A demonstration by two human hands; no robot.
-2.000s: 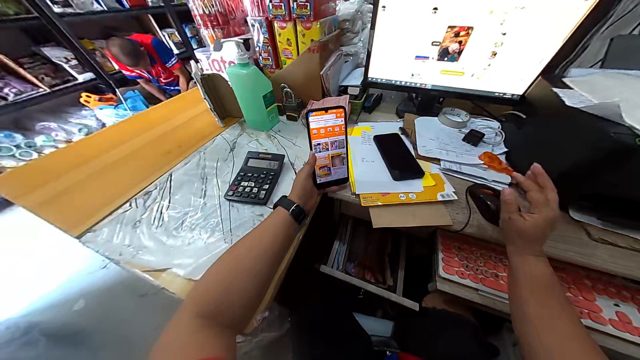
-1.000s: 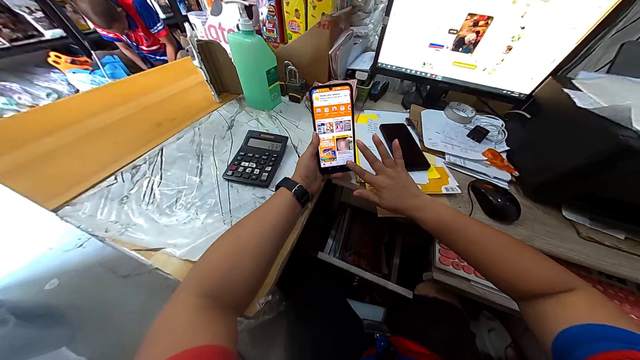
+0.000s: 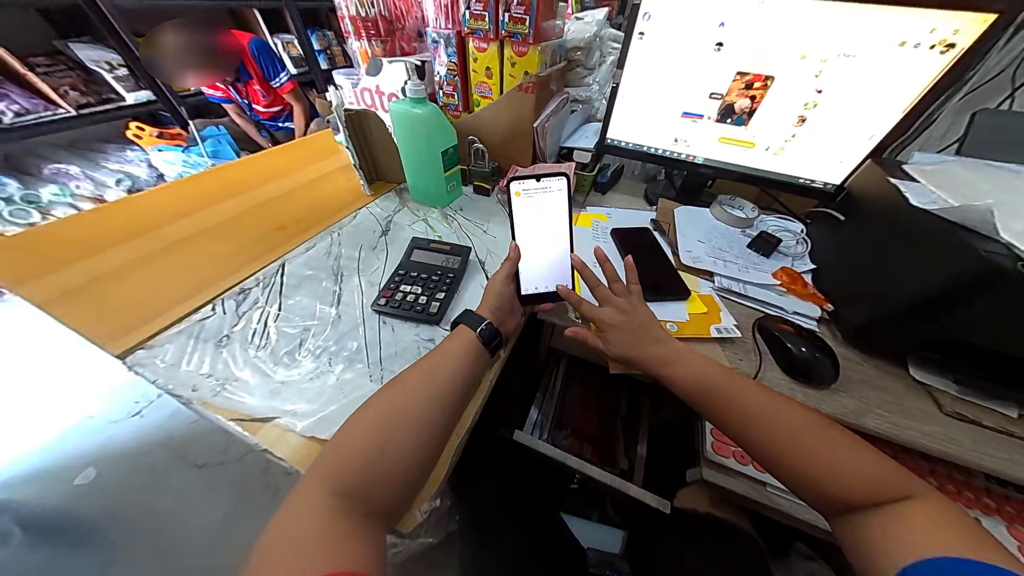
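Observation:
A smartphone (image 3: 543,232) with a mostly white lit screen stands upright in my left hand (image 3: 506,294), which wears a black smartwatch (image 3: 478,332). The fingers of my right hand (image 3: 620,316) are spread, and one fingertip is at the lower right of that screen; the hand holds nothing. Right of the held phone, a second phone (image 3: 650,264) with a dark screen lies on papers and a yellow envelope (image 3: 704,320). A black calculator (image 3: 422,280) rests on the plastic-covered counter to the left.
A green pump bottle (image 3: 428,148) and a padlock (image 3: 482,172) stand behind the calculator. At right are a monitor (image 3: 792,88), a black mouse (image 3: 796,350), a tape roll (image 3: 734,210) and a cable. An open drawer (image 3: 592,468) juts out below. Behind a wooden panel (image 3: 192,232), a person (image 3: 260,80) bends down.
My right hand has come from beside the mouse to the held phone. That phone's screen has gone from a colourful orange page to a mostly white one.

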